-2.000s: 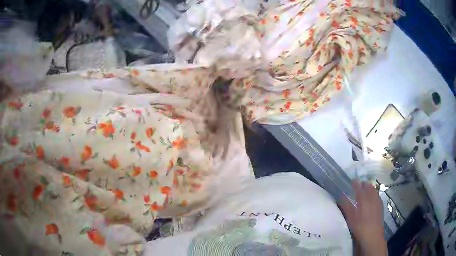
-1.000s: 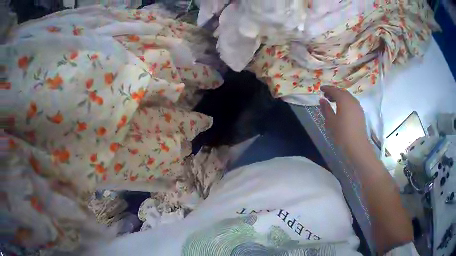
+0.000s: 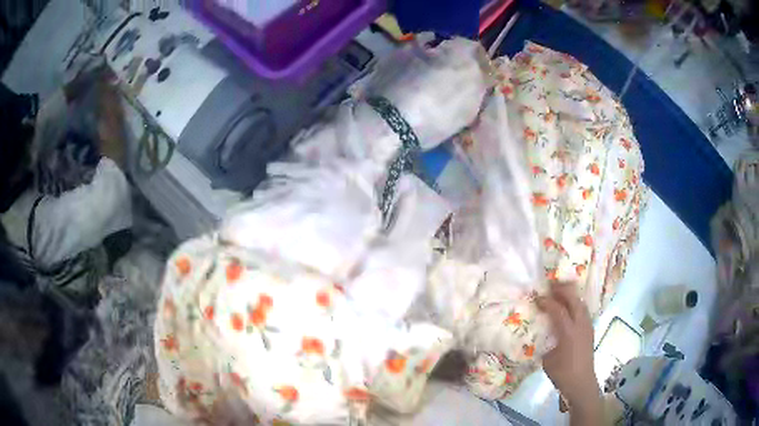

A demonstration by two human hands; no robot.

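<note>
A large heap of cream floral fabric (image 3: 574,191) with orange-red flowers lies over the white table. A second floral part (image 3: 258,333) hangs at the front left, joined by pale, unprinted cloth (image 3: 308,200). A dark green patterned strip (image 3: 398,137) lies around the pale cloth. My right hand (image 3: 570,341) is at the heap's front right edge, its fingers closed on the floral fabric; the fingertips are blurred. My left hand is not visible; the fabric may cover it.
A sewing machine head (image 3: 670,391) is at the lower right, with a thread cone (image 3: 676,299) behind it. A purple basket (image 3: 287,42) is at the top. Another machine (image 3: 208,100) is at the upper left. A blue trough (image 3: 574,58) runs behind the table. A person (image 3: 75,183) is at the left.
The view has swung up towards the table's back. The left floral part and pale cloth now lie closer to the heap. My right hand has moved from the heap's table-side edge onto its fabric.
</note>
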